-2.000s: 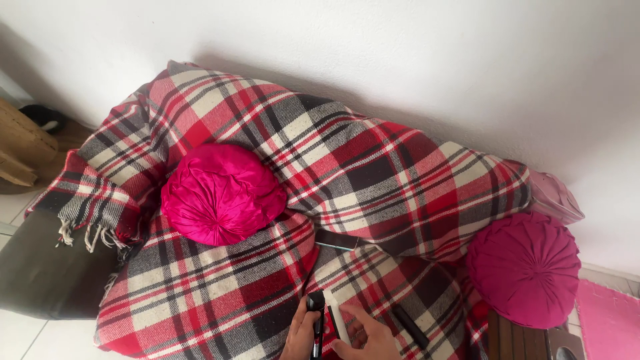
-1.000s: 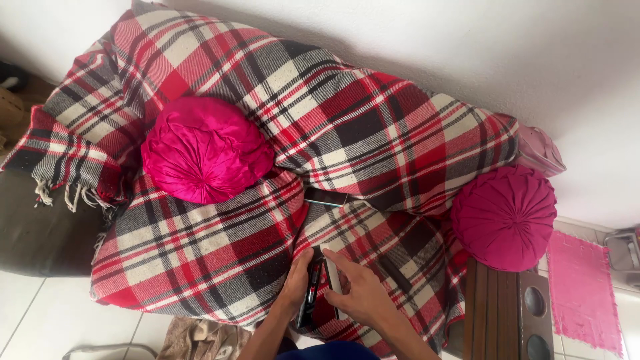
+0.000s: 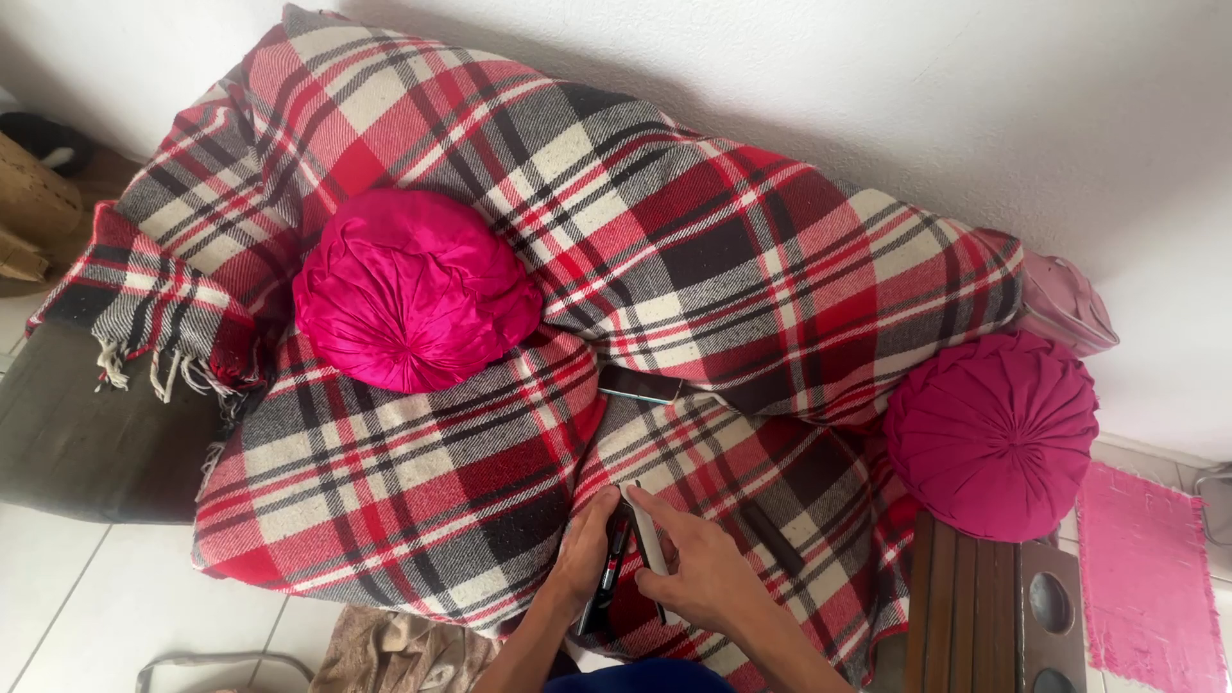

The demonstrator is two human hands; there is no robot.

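Near the bottom middle, my left hand point(image 3: 585, 549) is closed on a black object point(image 3: 608, 577) that has a strip of red and shiny parts; its exact kind is unclear. Beside it, my right hand point(image 3: 695, 563) holds a slim white and black piece point(image 3: 647, 539) between thumb and fingers. Both pieces stand almost parallel, close together. To the right of my right hand, a dark narrow bar point(image 3: 772, 537) lies on the plaid blanket point(image 3: 539, 481). Farther up, a smartphone point(image 3: 639, 384) rests in the fold of the sofa seat.
A bright pink round cushion point(image 3: 414, 289) sits left on the blanket-covered sofa, a darker one point(image 3: 993, 438) at the right end. Below that is a slatted wooden armrest tray point(image 3: 965, 606) with cup holes. A pink mat point(image 3: 1145, 577) and a brown cloth point(image 3: 395, 654) lie on the floor.
The view has shifted. My hands remain close together around the black and white pieces; no clear change in what they hold.
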